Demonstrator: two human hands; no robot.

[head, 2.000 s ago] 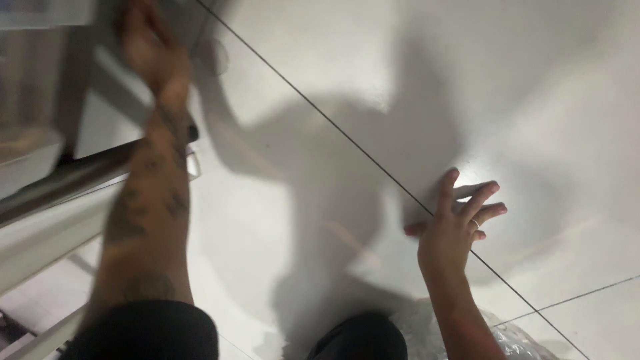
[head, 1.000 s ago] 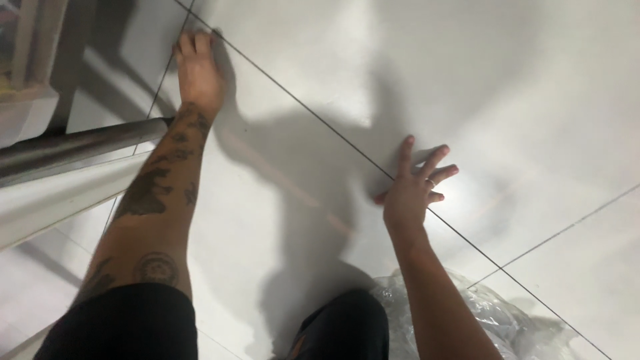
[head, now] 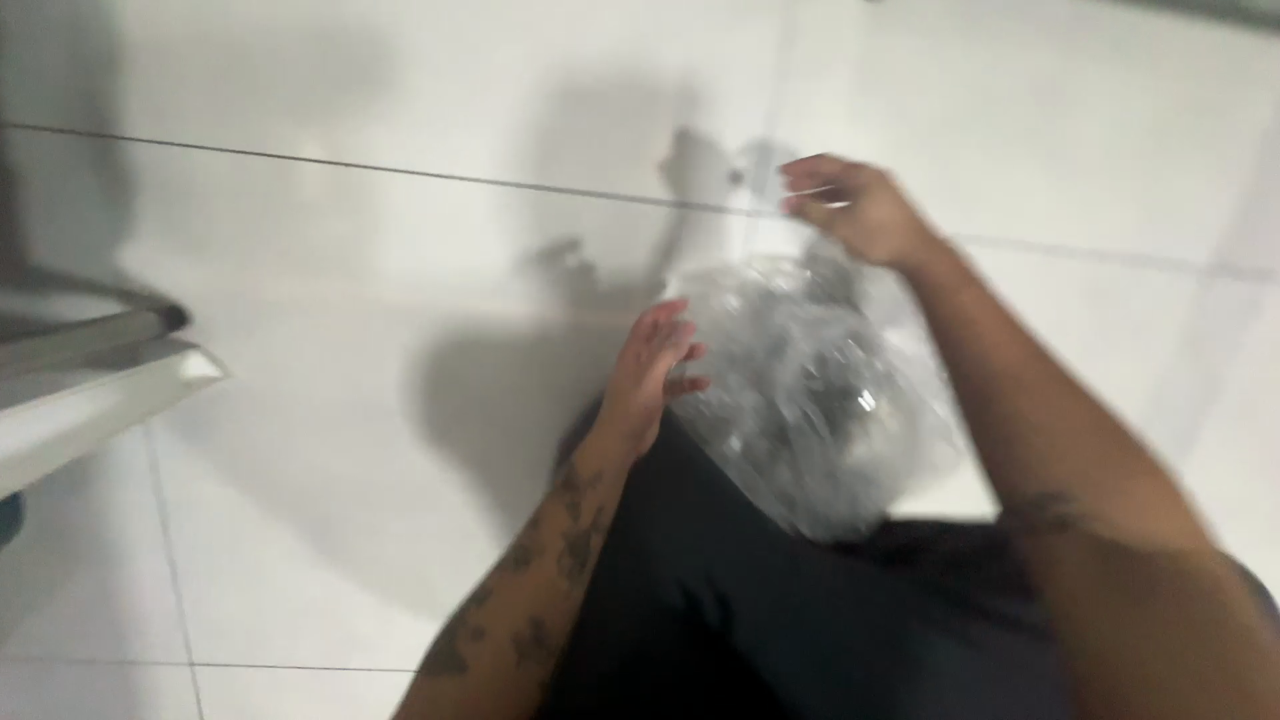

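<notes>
A crumpled clear plastic bag [head: 810,390] lies on the pale tiled floor beside my dark-clothed knee. My left hand [head: 655,365] is at the bag's left edge, fingers apart and curved toward it; whether it touches the plastic is not clear. Above the bag's upper right side is my right hand [head: 845,205], its fingers bent together near a thin pale line. The blur hides whether those fingers pinch something. What the bag contains cannot be made out.
At the left, a dark metal bar [head: 90,335] and a white shelf edge or panel [head: 110,405] jut out low over the floor tiles [head: 300,240]. A dark edge [head: 1210,12] crosses the top right corner. Shadows of my arms fall on the tiles.
My left hand has left the floor near the metal bar and come over to the plastic bag. My right hand has gone from the floor to above the bag. The view has swung right.
</notes>
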